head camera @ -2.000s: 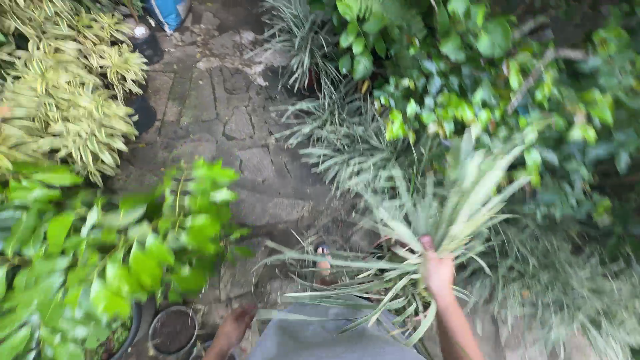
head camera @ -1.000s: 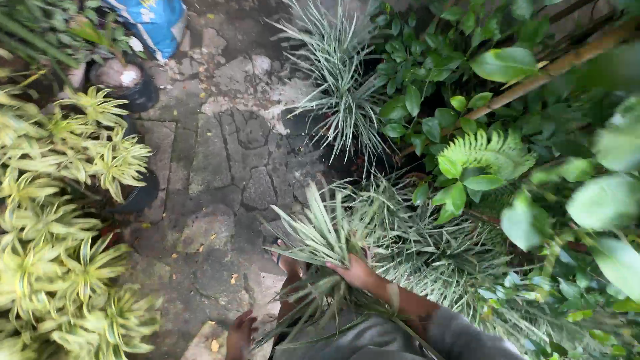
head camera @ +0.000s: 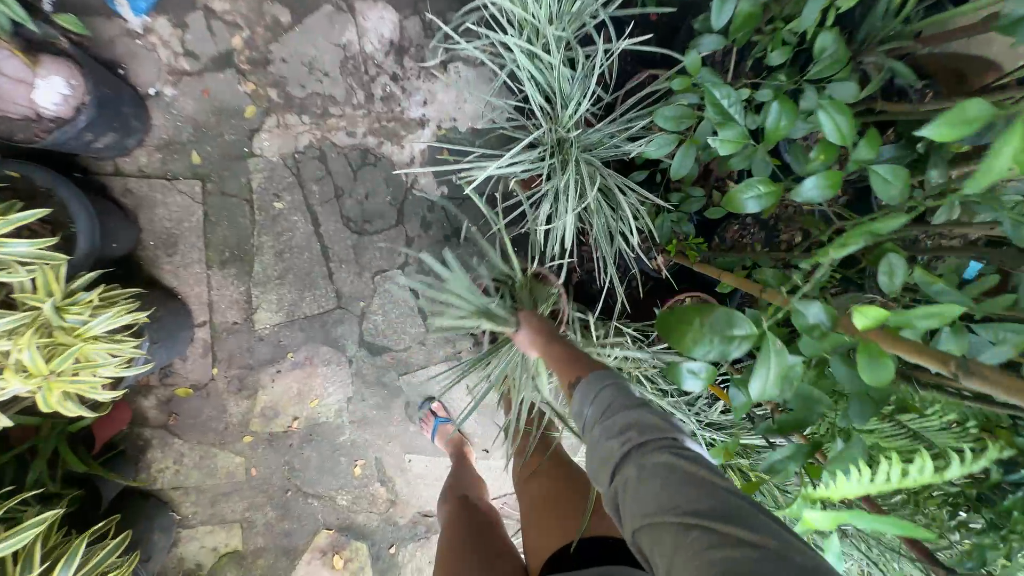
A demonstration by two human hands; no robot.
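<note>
My right hand is closed around the leaves of a variegated, narrow-leaved plant, whose blades fan out to the left and hang below the fist. Just behind the fist shows the rim of a reddish-brown pot; whether the held leaves grow from it I cannot tell. Beyond it, a similar spiky plant spreads over the paving edge. My left hand is out of view.
Cracked stone paving runs along the middle. Black pots and yellow-green striped plants line the left. Leafy shrubs and a slanting woody branch crowd the right. My sandalled foot stands on the paving.
The right hand, holding leaves throughout, has moved forward to beside the pot. The left hand, seen at the lower left earlier, has gone out of view. The view has shifted along the path.
</note>
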